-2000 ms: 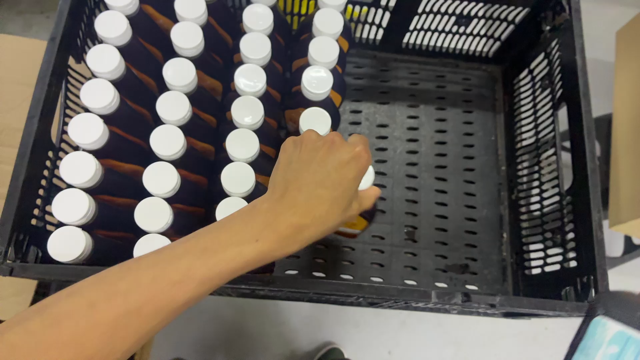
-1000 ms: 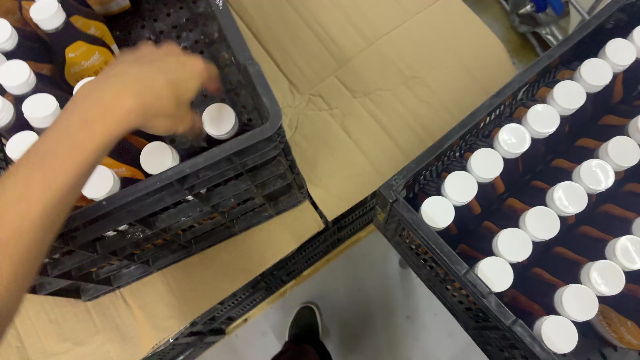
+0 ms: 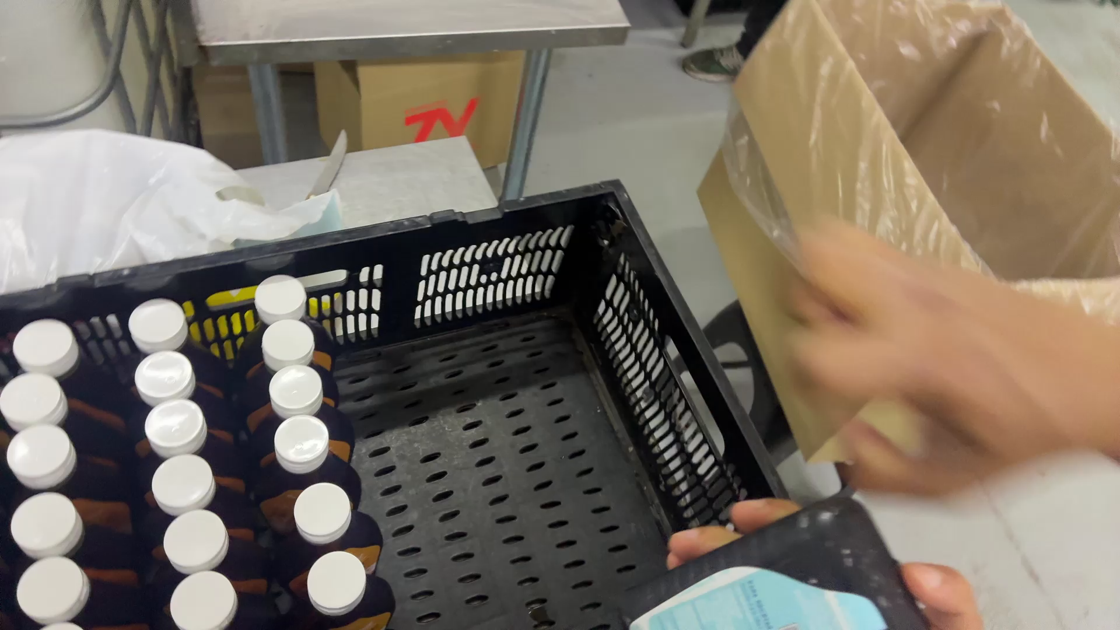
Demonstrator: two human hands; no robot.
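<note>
My left hand shows only as fingertips around the edges of a dark container with a light-blue label that bears writing, at the bottom right. My right hand comes in from the right edge just above that container, badly blurred; whether it holds anything cannot be told. To the left, a black plastic crate holds rows of dark bottles with white screw caps. These bottles stand upright with orange on their labels, and the perforated crate floor shows to their right.
A cardboard box with a clear plastic liner stands at the right, behind my right hand. Beyond the crate are a white plastic bag, a knife on a low surface, a metal table and another cardboard box.
The view has swung widely. One second ago a hand was over bottles in a crate at the left; now both hands are at the right, with fingers on the blue-labelled container.
</note>
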